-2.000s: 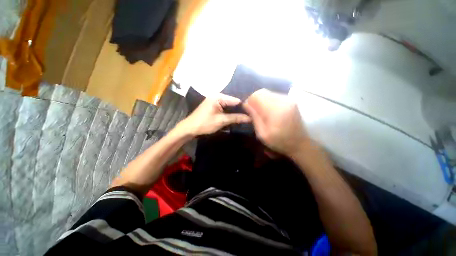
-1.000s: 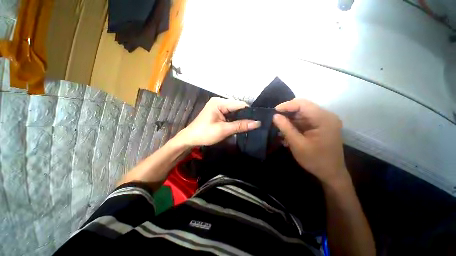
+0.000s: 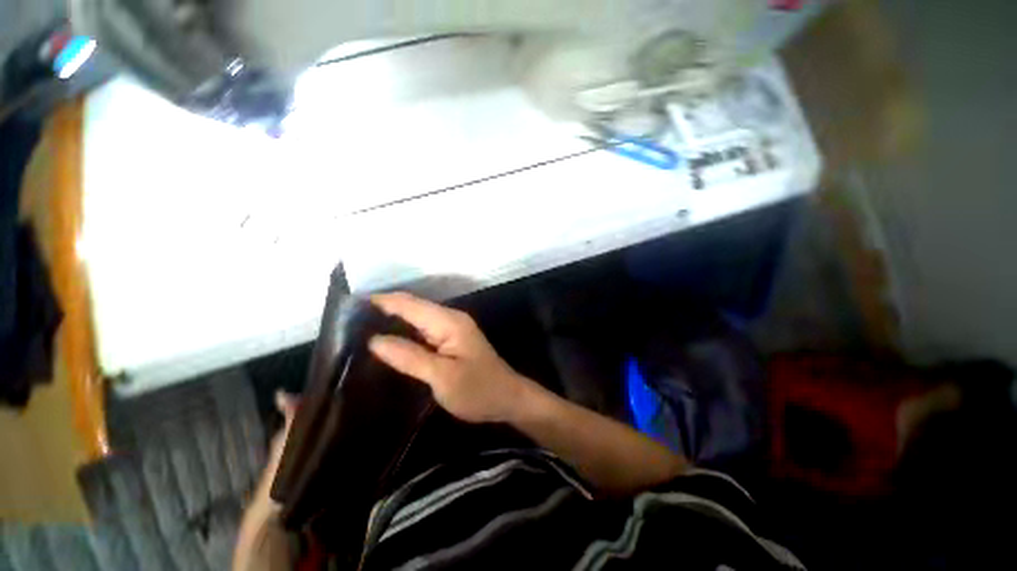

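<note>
A shiny dark brown leather garment panel (image 3: 355, 413) hangs at the front edge of the white machine table (image 3: 491, 212), with a narrow pointed tip sticking up at its top. My left hand (image 3: 268, 480) is at the panel's left side, mostly hidden behind it, with a fingertip and the wrist showing. My right hand (image 3: 452, 363) holds the panel's upper right part between thumb and fingers. The machine's needle area (image 3: 251, 106) lies under strong glare at the upper left and is blurred.
Blue-handled thread snips (image 3: 647, 152) and small metal parts (image 3: 730, 162) lie at the table's right end. A red crate (image 3: 831, 424) stands at the right, with dark pieces beside it. Dark cut pieces (image 3: 25, 318) are at the far left. Quilted silvery covering (image 3: 167, 480) is at lower left.
The view has swung to the right. The small matte dark piece no longer shows in my hands; they now hold the shiny leather panel. My left hand has gone behind the panel.
</note>
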